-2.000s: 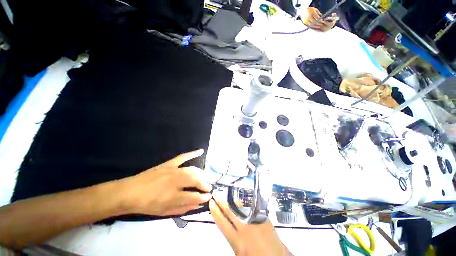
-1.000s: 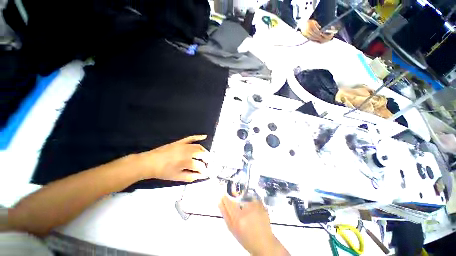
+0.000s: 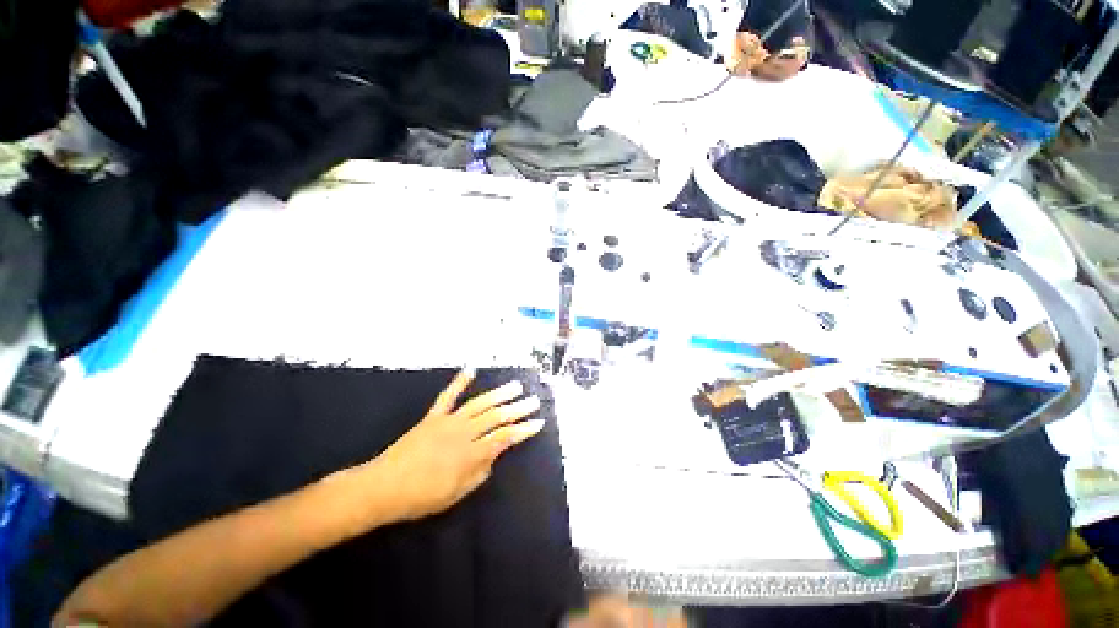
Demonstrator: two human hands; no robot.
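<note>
A black fabric panel (image 3: 307, 423) lies on the white table left of the needle area and hangs over the front edge. My left hand (image 3: 448, 456) lies flat on it with fingers spread, near its upper right corner. My right hand (image 3: 628, 610) is blurred and cut off by the bottom edge, by the panel's lower right side; whether it grips anything cannot be told. The white sewing machine head (image 3: 736, 288) stands to the right, with the needle area (image 3: 558, 356) at the panel's upper right corner.
Scissors (image 3: 865, 515) with yellow and green handles lie right, below a small dark tray (image 3: 758, 423). A black heap (image 3: 282, 98) and grey pieces (image 3: 552, 135) lie at the back. Tan scraps (image 3: 896, 196) sit behind the machine. Another person's hand (image 3: 771, 58) shows at the top.
The black panel has moved from beside the machine toward me and over the front edge. My left hand has shifted onto its corner. My right hand has left the needle area for the bottom edge.
</note>
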